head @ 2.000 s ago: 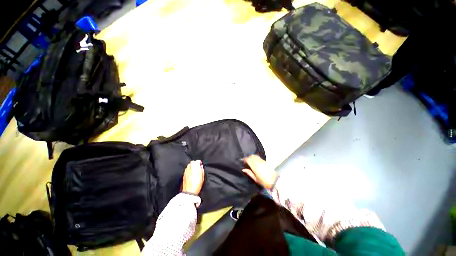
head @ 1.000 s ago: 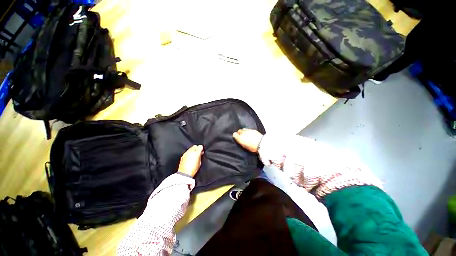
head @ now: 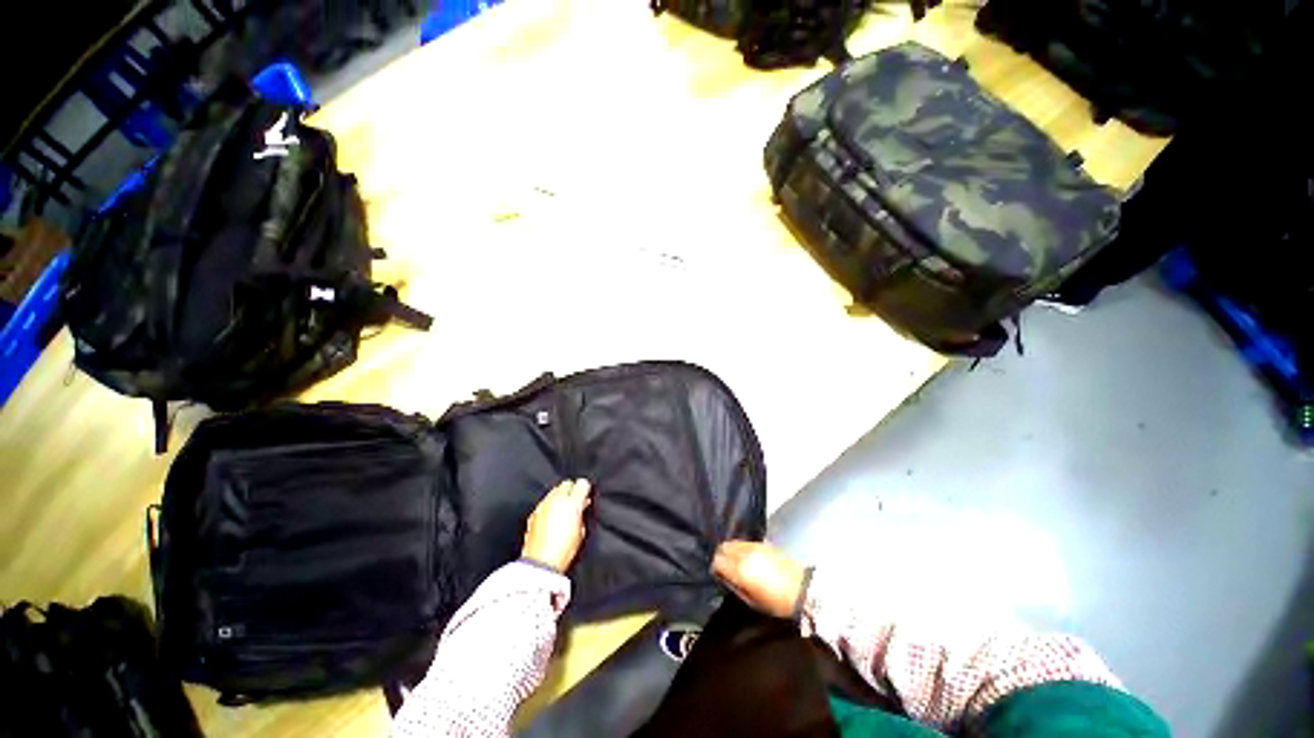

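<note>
A backpack lies open like a book at the table's near edge, its black lining facing up. The rounded panel is on the right, the deeper half on the left. My left hand rests on the lining near the middle, its fingers together; whether it pinches the fabric I cannot tell. My right hand is at the lower right edge of the rounded panel, fingers bent at the fabric; its grip is unclear.
A dark backpack stands at the left. A camouflage backpack lies at the far right, beside a person's dark sleeve. More dark bags lie at the lower left and far edge. Grey floor shows right of the table.
My right hand has moved down along the rounded panel to its lower right edge. My left hand stays on the lining near the middle. The camera view has shifted.
</note>
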